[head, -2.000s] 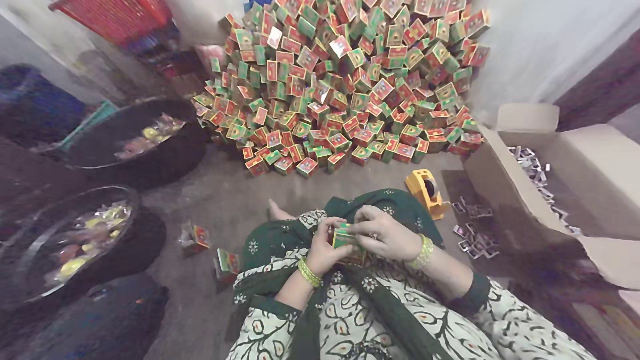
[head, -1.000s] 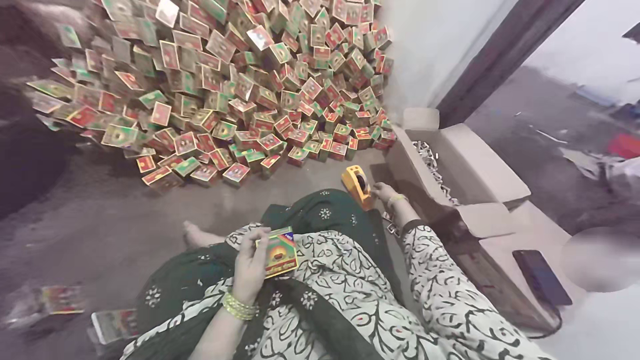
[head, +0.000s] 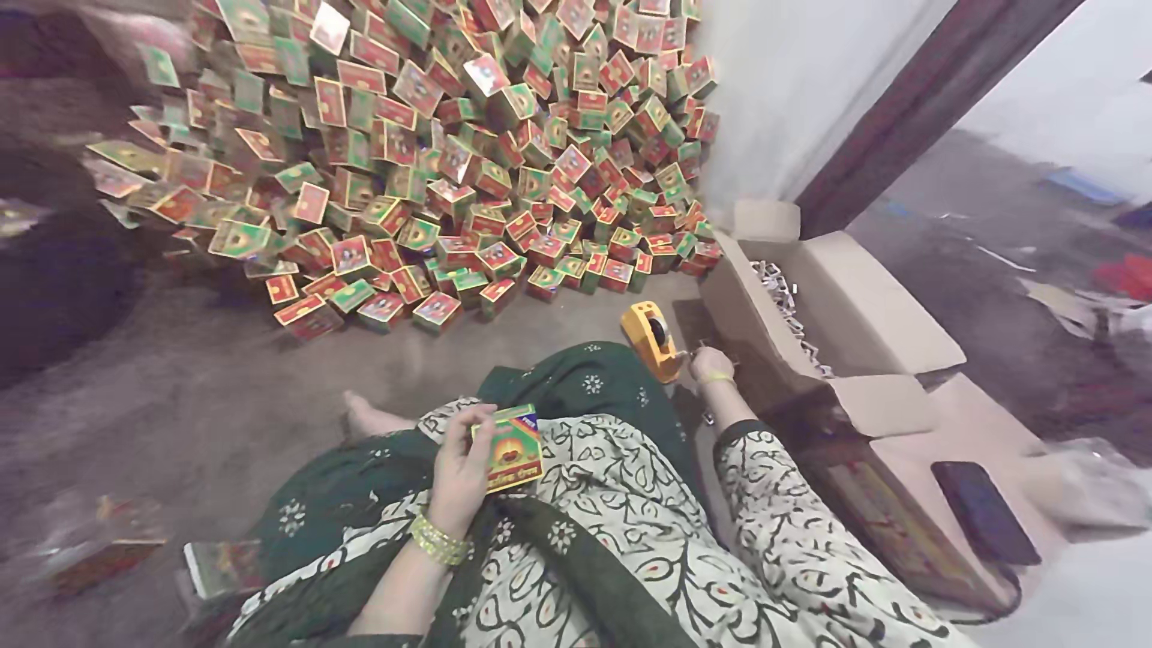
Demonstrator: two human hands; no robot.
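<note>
My left hand [head: 463, 463] holds a small printed cardboard box [head: 516, 450], green, red and yellow, upright above my lap. My right hand [head: 711, 362] is stretched out to the right, low by the floor, at the end of a yellow tape dispenser [head: 650, 342] with a dark-centred roll. Small items lie on the floor about the right fingers; whether the fingers grip one cannot be told. Beyond the dispenser rises a big heap of similar small boxes [head: 486, 171].
An open carton [head: 873, 315] with many small pieces [head: 783, 301] stands at the right. A dark phone [head: 985, 513] with a cable lies on cardboard nearby. Blurred packets [head: 220, 567] lie at the lower left. A dark door frame [head: 927, 108] stands behind the carton.
Two seconds ago both hands were together at a small box over the lap. My right hand has since moved right, beside the tape dispenser; the left keeps a box. The view has swung right.
</note>
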